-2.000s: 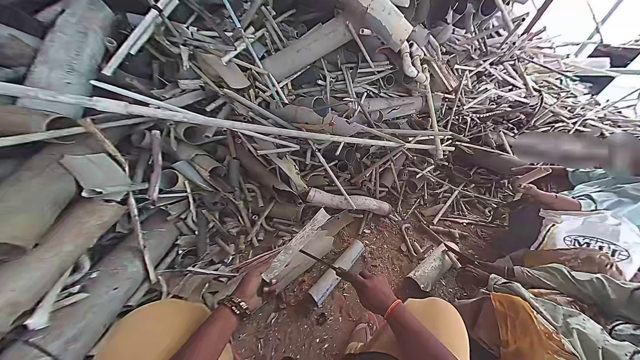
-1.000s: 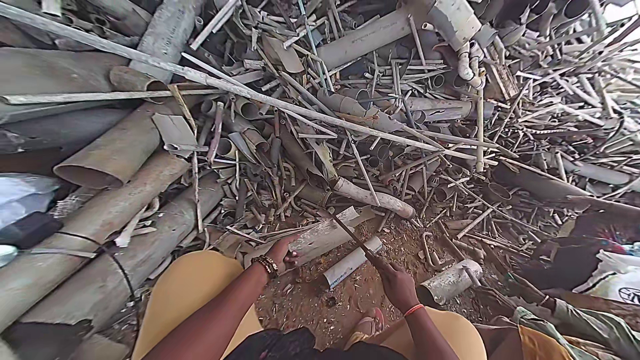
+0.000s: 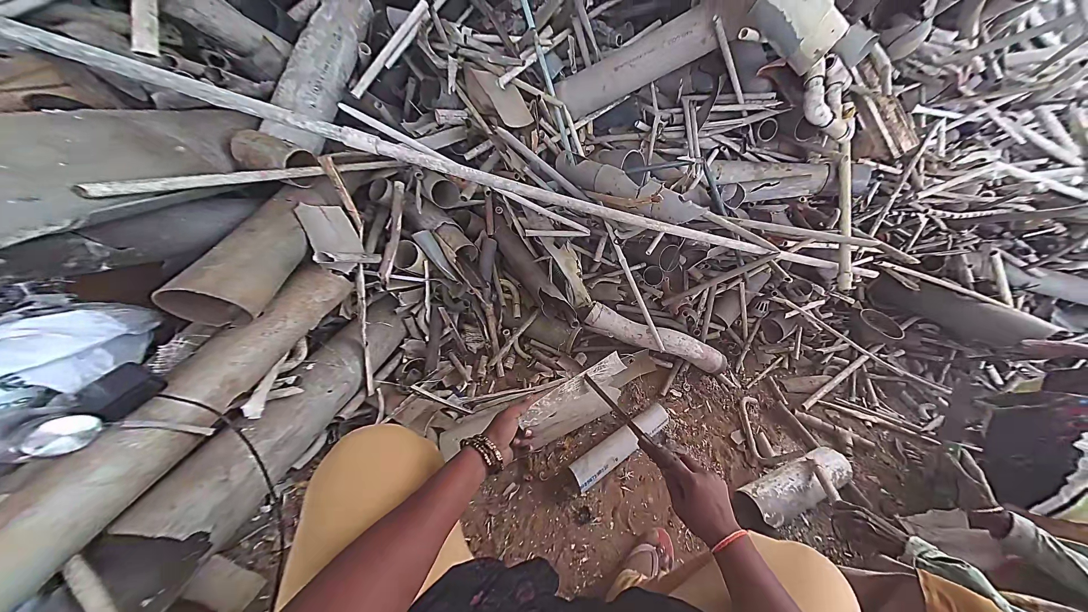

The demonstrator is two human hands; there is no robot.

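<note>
My left hand [image 3: 508, 432], with a beaded bracelet at the wrist, grips the near end of a split, whitish plastic pipe piece [image 3: 571, 395]. In my right hand [image 3: 693, 493] is a long, thin dark blade [image 3: 619, 412], whose tip points up and left to the far end of that piece. Below the blade a short grey pipe section [image 3: 619, 448] with blue print lies on the soil. Another split grey piece lies under and beside the held one, partly hidden.
A heap of scrap plastic pipes [image 3: 510, 195] rises in front. Large pipes [image 3: 255, 433] and a plastic bag [image 3: 76, 340] lie at left. At right are a short whitish pipe [image 3: 795, 487] and another person's sleeved arm [image 3: 960, 561]. My sandalled foot [image 3: 650, 561] is below.
The view has swung to the right side's loss, showing more of the left pipes and the bag. Both hands still hold the same pipe piece and blade.
</note>
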